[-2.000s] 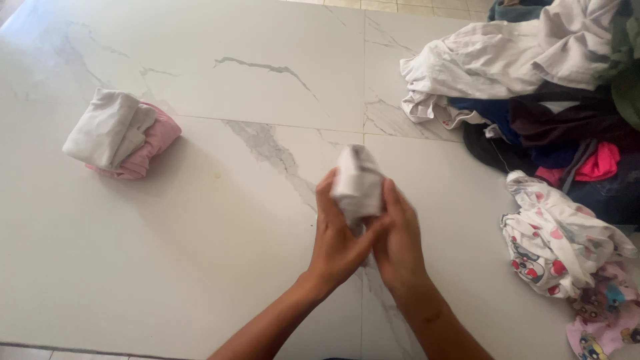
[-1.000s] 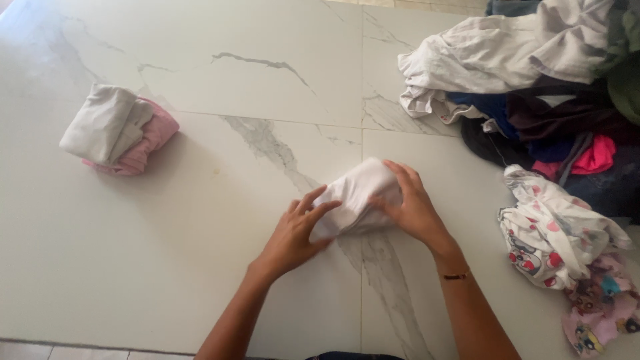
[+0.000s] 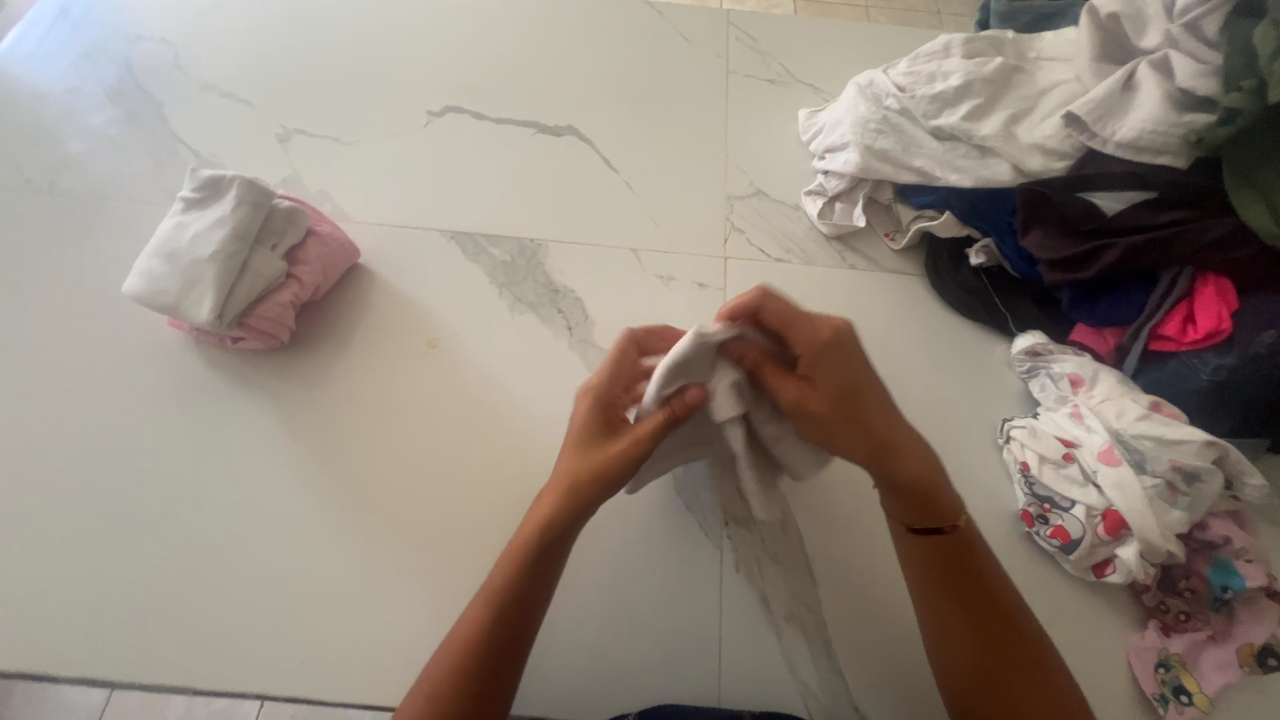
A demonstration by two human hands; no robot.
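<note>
A white cloth garment [image 3: 690, 440], partly folded, is held between both hands above the middle of the marble-patterned table. My left hand [image 3: 625, 420] grips its left side, with the thumb on top of the fabric. My right hand [image 3: 810, 380] pinches the upper right part of the same garment, and its fingers are slightly blurred. Off to the left, a folded white garment [image 3: 205, 250] lies on a folded pink garment [image 3: 320, 265], apart from both hands.
A heap of loose clothes covers the right side: a large white garment [image 3: 960, 110], dark and blue pieces, a bright pink cloth [image 3: 1195, 315], a white printed garment [image 3: 1100, 470] and a pink printed one [image 3: 1205, 630]. The table [image 3: 400, 520] has its near edge at the lower left.
The white garment, a rounded bundle one second ago, now has an open fold and a hanging part. My hands have come closer together on it. The folded pieces and the heap have stayed put.
</note>
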